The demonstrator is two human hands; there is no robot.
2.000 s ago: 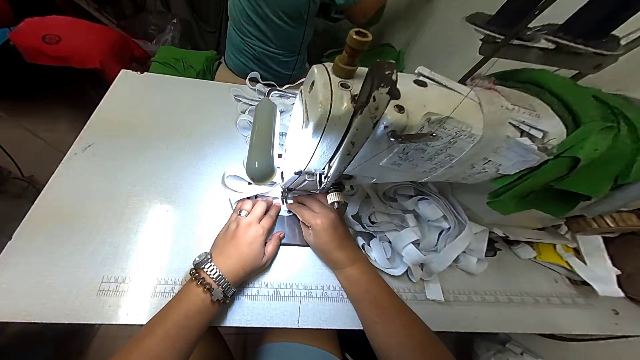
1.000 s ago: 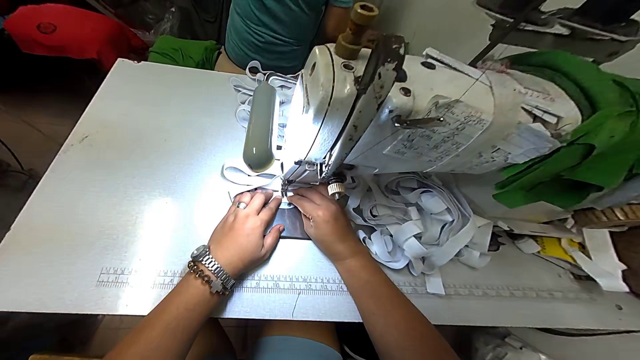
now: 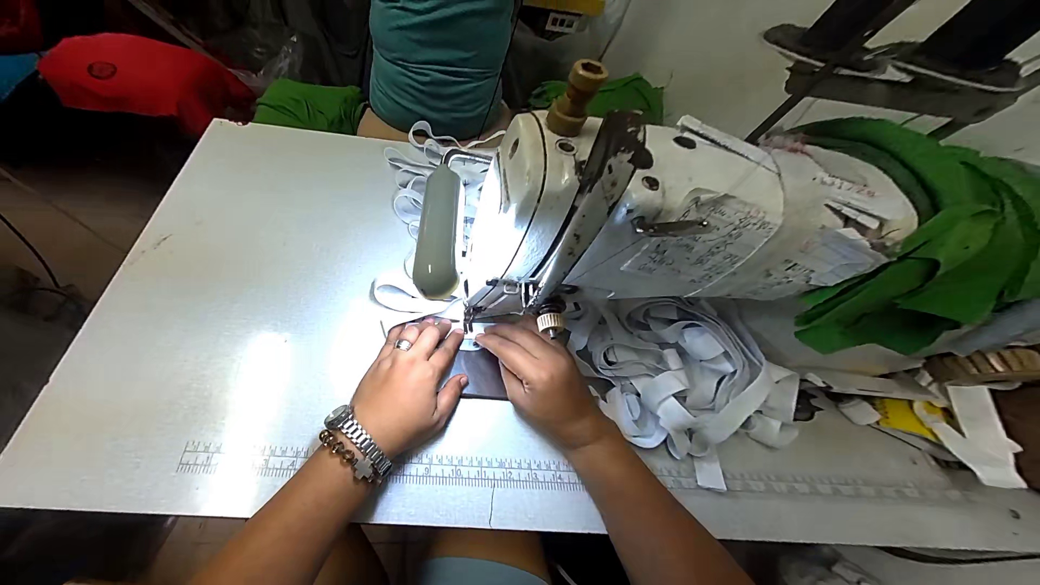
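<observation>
A white industrial sewing machine [image 3: 528, 203] stands on the pale table, its lamp lighting the needle area [image 3: 469, 317]. My left hand [image 3: 410, 378], with a ring, watch and bracelet, lies palm down just left of the presser foot. My right hand [image 3: 540, 378] rests to its right, fingertips close to the foot. Between them a narrow white strip [image 3: 474, 335] lies under the foot. The dark metal plate [image 3: 479, 374] shows below it. A loop of white elastic band [image 3: 398, 294] extends behind my left fingers. My fingers hide how firmly the strip is held.
White bands [image 3: 691, 366] are heaped right of the needle. Green cloth [image 3: 934, 236] drapes over the machine's right end. A grey-green lamp [image 3: 439, 236] hangs by the head. A ruler scale [image 3: 487, 473] runs near the table's front edge. Another person [image 3: 439, 65] sits behind the table.
Both hands stay beside the presser foot with little visible movement. The view has shifted slightly. The person behind the table shows less of an arm than before.
</observation>
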